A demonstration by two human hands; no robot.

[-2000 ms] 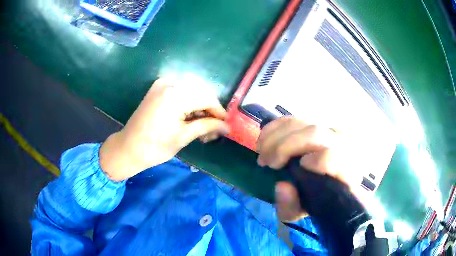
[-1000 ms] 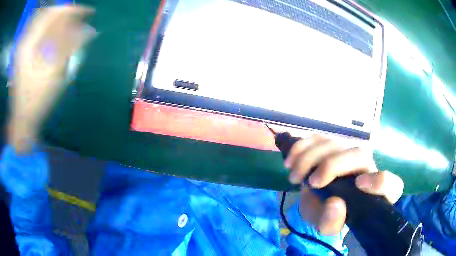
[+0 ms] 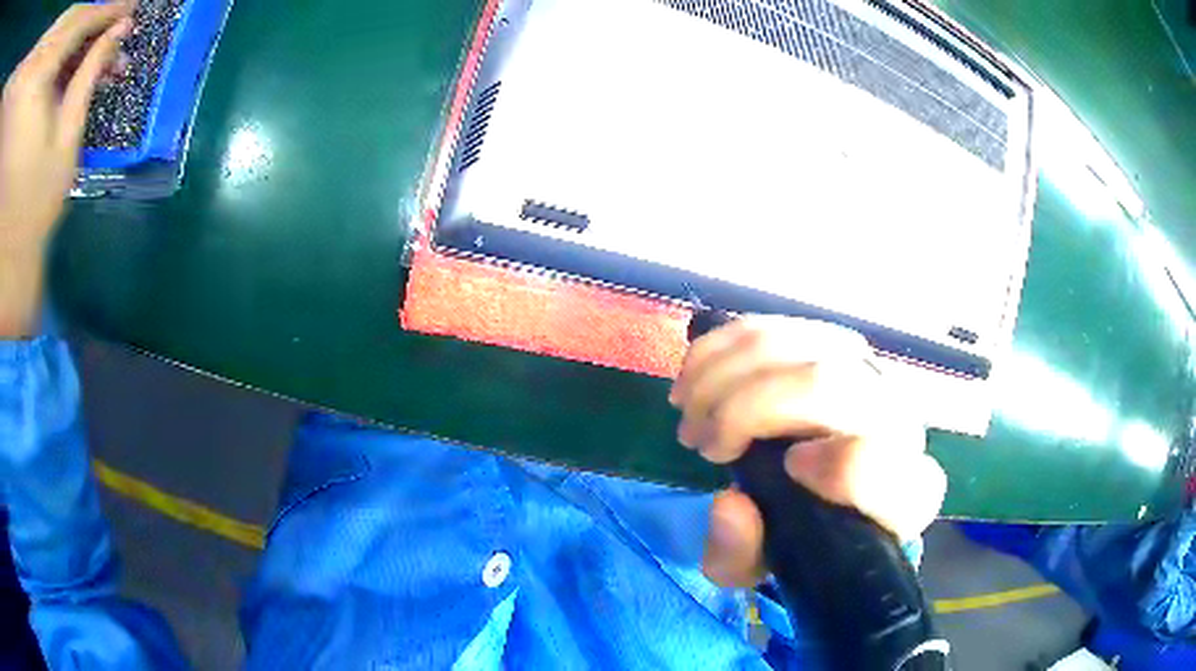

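Observation:
The laptop (image 3: 735, 171) lies bottom side up, its silver-grey cover glaring, on an orange-red foam pad (image 3: 544, 319). My right hand (image 3: 813, 426) is shut on the black electric screwdriver (image 3: 839, 564). Its thin bit is at the laptop's near dark edge strip, around the middle; contact cannot be told. My left hand (image 3: 46, 157) is at the upper left, fingers bent over the blue screw tray (image 3: 168, 112) of dark screws. Whether a screw is between the fingertips cannot be seen.
The glossy green worktop (image 3: 302, 275) surrounds the pad, with its curved near edge in front of my blue smock (image 3: 394, 551). Clear film (image 3: 125, 181) shows under the tray. Another person's blue sleeve (image 3: 1115, 564) is at the lower right. The floor has a yellow line.
My left hand has moved from the laptop's near left corner to the screw tray. The screwdriver tip has moved from that corner rightward along the near edge. The view has turned.

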